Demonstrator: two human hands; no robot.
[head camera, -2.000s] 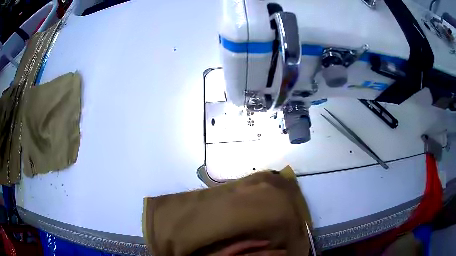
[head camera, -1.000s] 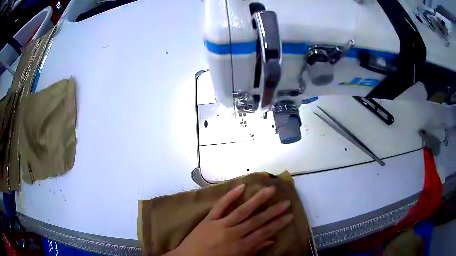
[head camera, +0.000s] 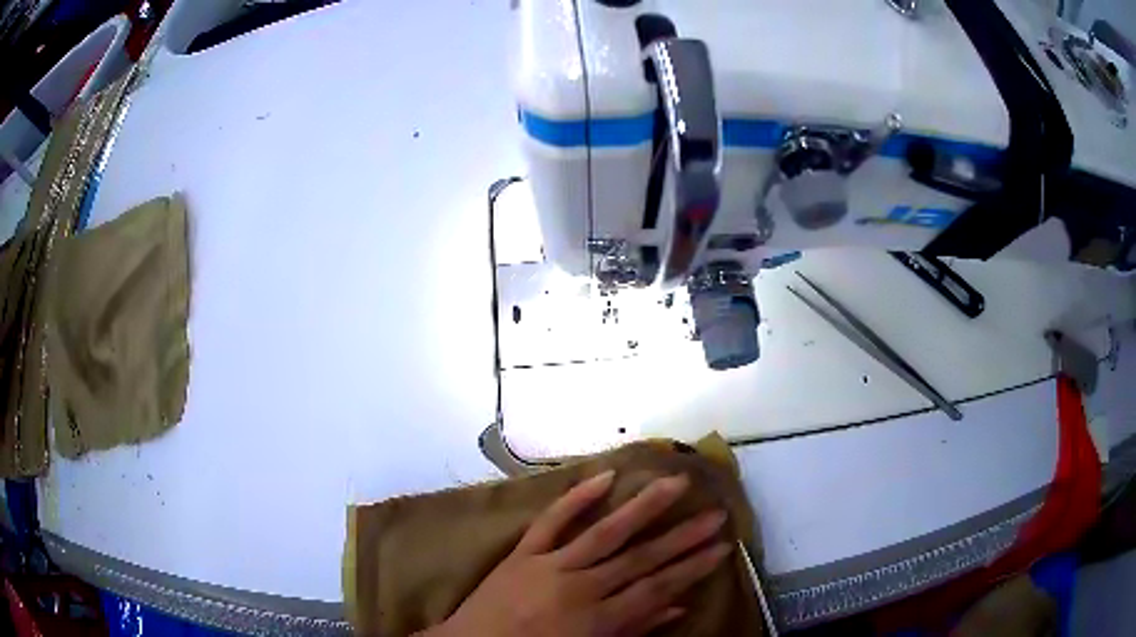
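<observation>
A brown pleated panel (head camera: 436, 548) with a paler khaki margin lies at the near table edge, below the machine bed. My left hand (head camera: 579, 572) lies flat on it, palm down, fingers slightly apart and pointing up and right. A thin silver blade (head camera: 755, 587), likely of scissors, shows along the panel's right edge; its handles are out of the picture. My right hand is not visible. The panel's lower part is cut off by the frame.
A squarish khaki panel (head camera: 121, 326) lies at left beside long brown strips (head camera: 35, 268). The white sewing machine (head camera: 810, 87) stands ahead. Tweezers (head camera: 875, 345) and a black slotted tool (head camera: 941, 284) lie right of the needle. Red cloth (head camera: 1074, 460) hangs at right.
My left hand has come further into view and spread over the panel, then stayed nearly still. The silver blade now reaches higher along the panel's right edge.
</observation>
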